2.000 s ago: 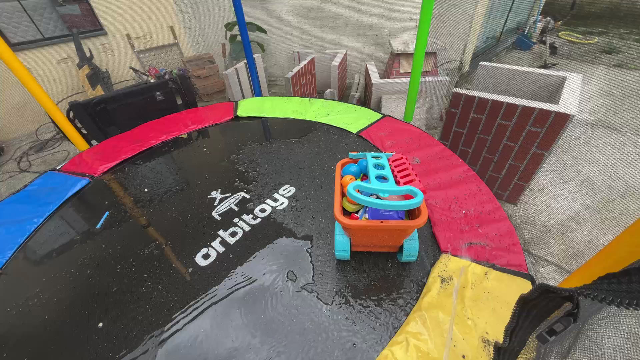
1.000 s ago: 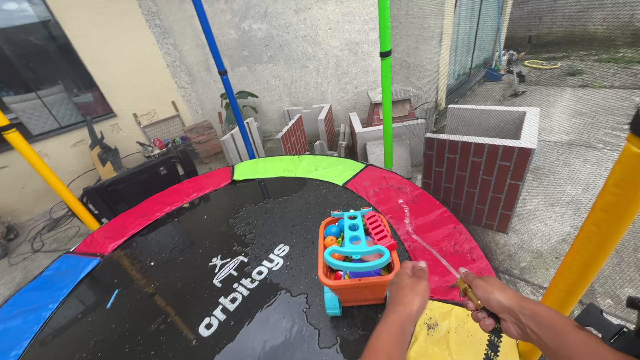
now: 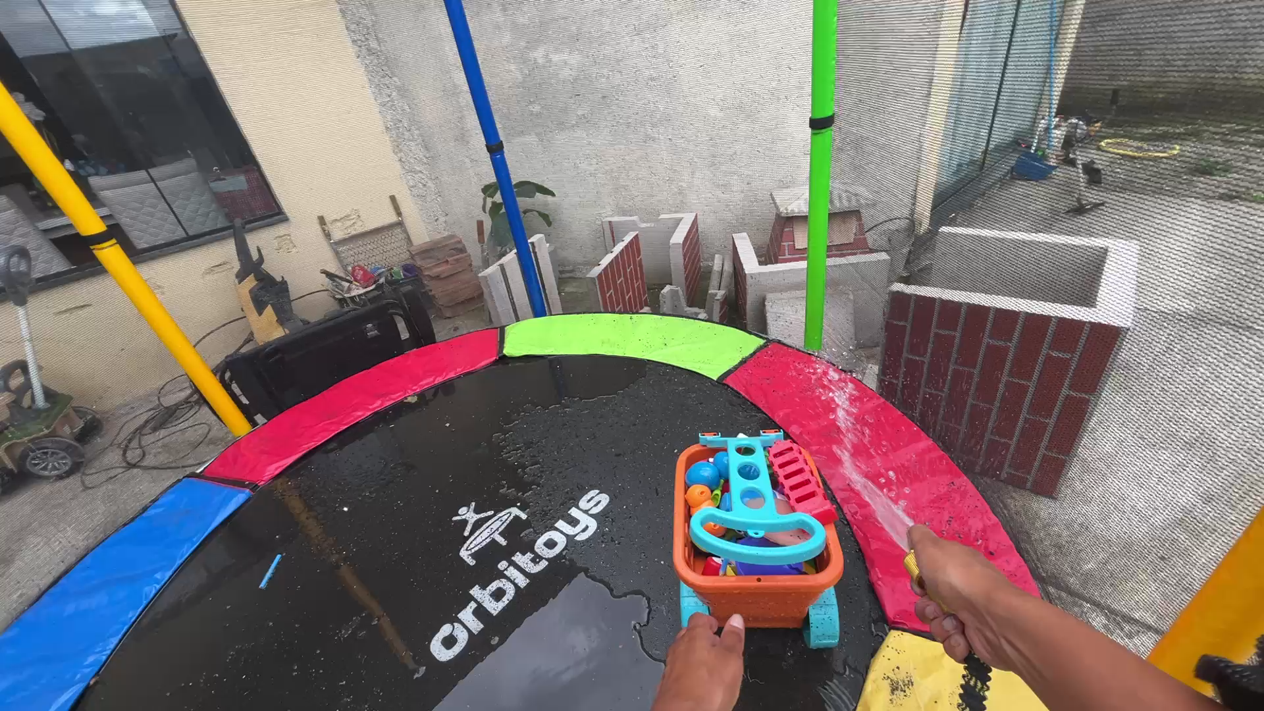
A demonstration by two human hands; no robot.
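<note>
My right hand (image 3: 963, 597) is closed around a garden hose (image 3: 973, 681) at its brass-coloured end fitting (image 3: 913, 573). A spray of water (image 3: 864, 474) runs from it onto the red edge pad (image 3: 790, 390) of a round trampoline. My left hand (image 3: 703, 657) is just in front of an orange toy cart (image 3: 760, 597) with light-blue wheels and handle; whether its fingertips touch the cart cannot be told. Coloured balls (image 3: 703, 475) and a pink-red plastic toy piece (image 3: 800, 484) fill the cart, which stands on the wet black trampoline mat (image 3: 385, 474).
Blue (image 3: 494, 148), green (image 3: 821, 178) and yellow (image 3: 128, 267) poles rise around the rim, with netting. Beyond the rim stand a brick-patterned concrete box (image 3: 997, 380) and several panels. A small blue stick (image 3: 270, 571) lies on the mat at left.
Both hands were out of view two seconds ago. Since one second ago, my left hand has moved away from the hose hand to the cart's front. The spray now looks wider.
</note>
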